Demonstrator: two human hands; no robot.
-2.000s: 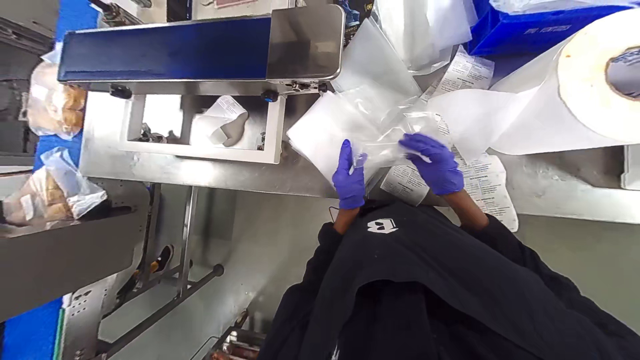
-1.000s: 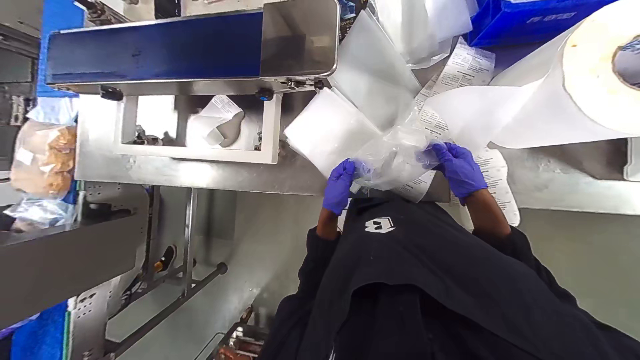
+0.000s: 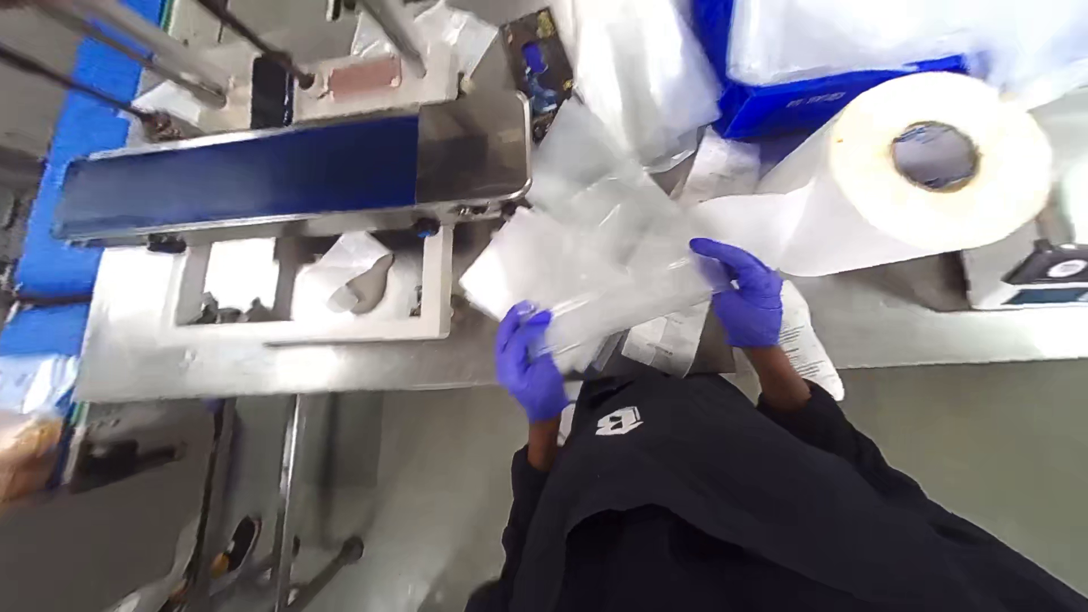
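A clear plastic bag (image 3: 629, 304) is stretched between my two hands above the steel bench. My left hand (image 3: 529, 361), in a purple glove, grips its left end. The right end is held by my right hand (image 3: 744, 293), gloved the same way, thumb and fingers pinching the film. Under and beyond the bag lie more flat clear bags (image 3: 595, 183) and white sheets (image 3: 514, 263). Printed paper labels (image 3: 667, 340) lie beneath, partly hidden by the bag. To the right of my right hand, a strip of printed labels (image 3: 803, 340) hangs over the bench edge.
A large white label roll (image 3: 939, 161) stands at the right, its web trailing left. Behind it is a blue crate (image 3: 790, 102) with plastic in it. A narrow blue-belted conveyor (image 3: 255, 178) spans the left, above a white frame (image 3: 438, 289). Bagged brown goods (image 3: 30, 450) sit at far left.
The crumpled plastic between my hands is now spread out flatter, and my hands are farther apart. The view has shifted.
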